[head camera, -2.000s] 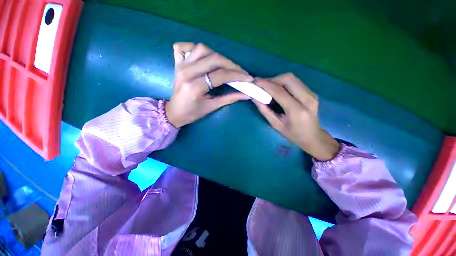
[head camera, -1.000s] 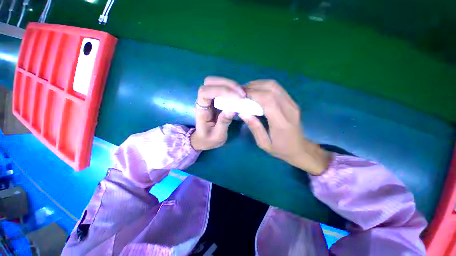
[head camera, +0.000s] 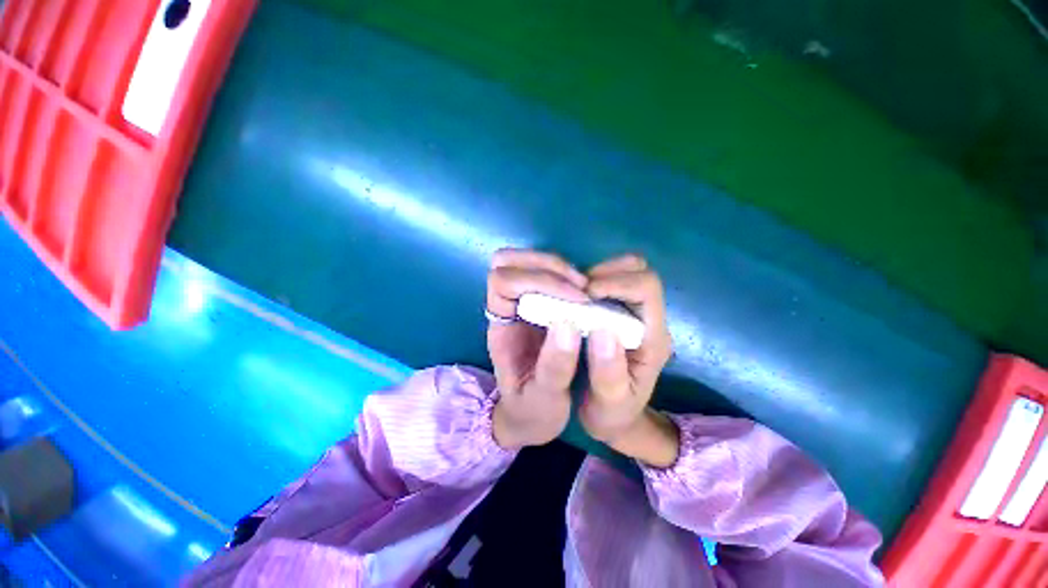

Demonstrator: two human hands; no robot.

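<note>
A white power bank (head camera: 580,317) is held up edge-on in the middle of the view, above the dark green work surface. My left hand (head camera: 532,345) grips its left end, with the thumb on the near side and fingers behind. My right hand (head camera: 624,350) grips its right end in the same way. Both thumbs are side by side at the middle. The broad faces and any cables are hidden or too unclear to tell.
A red-orange tray (head camera: 147,172) at left holds one white unit with a black oval (head camera: 168,69). Another red-orange tray (head camera: 960,540) at right holds white units (head camera: 1002,459). A bright green belt (head camera: 736,149) runs beyond the work surface (head camera: 379,264).
Both hands, still on the power bank, have come nearer my body and closer together. The view has turned, and the right tray's white units show again.
</note>
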